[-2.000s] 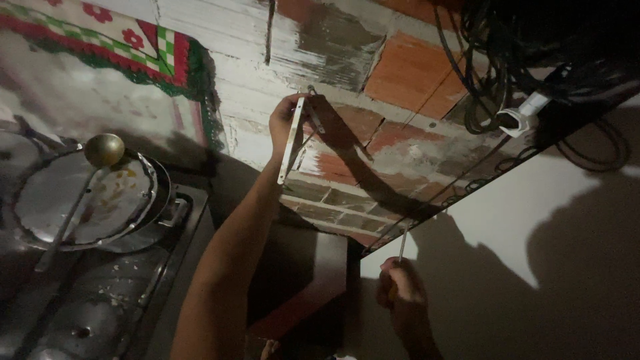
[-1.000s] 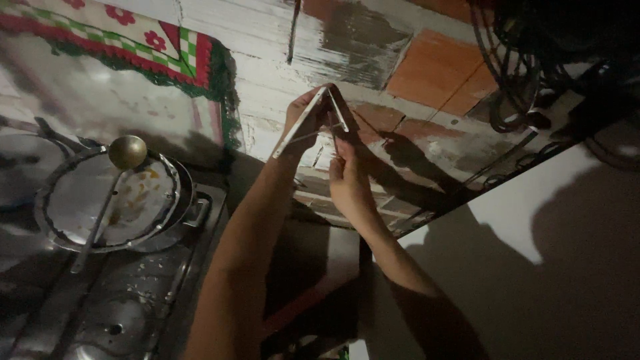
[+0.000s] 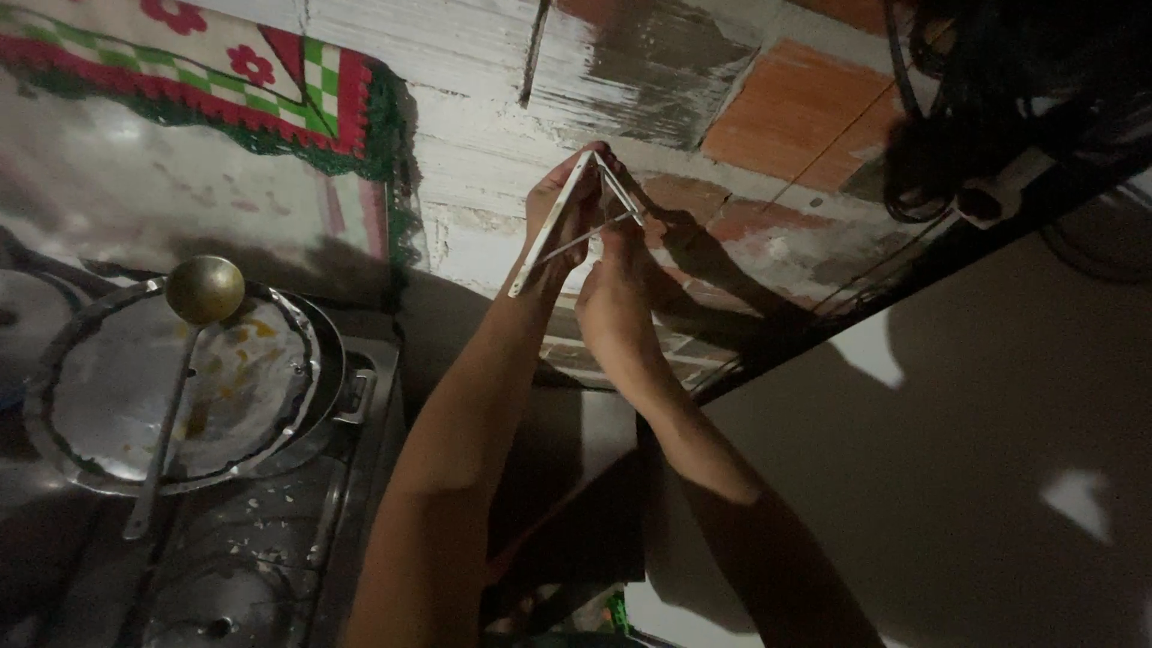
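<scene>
A white metal shelf bracket with a diagonal brace is up at the partly painted brick wall. My left hand is closed around it near its corner, with one long arm of the bracket slanting down over my wrist. Just below the bracket's shorter arm is my right hand, its fingertips close to the end of the brace. A thin tool showed in this hand earlier; now the fingers and the dim light hide whatever it holds. Both hands cast shadows on the bricks.
At left, a gas stove carries a pot with a dented metal lid, a ladle lying across it. A crochet-edged cloth hangs above. Dark cables and a white plug-like fitting are at upper right.
My right hand has moved up and left from the dark edge at lower right to beside the bracket. My left hand keeps hold of the bracket at the wall.
</scene>
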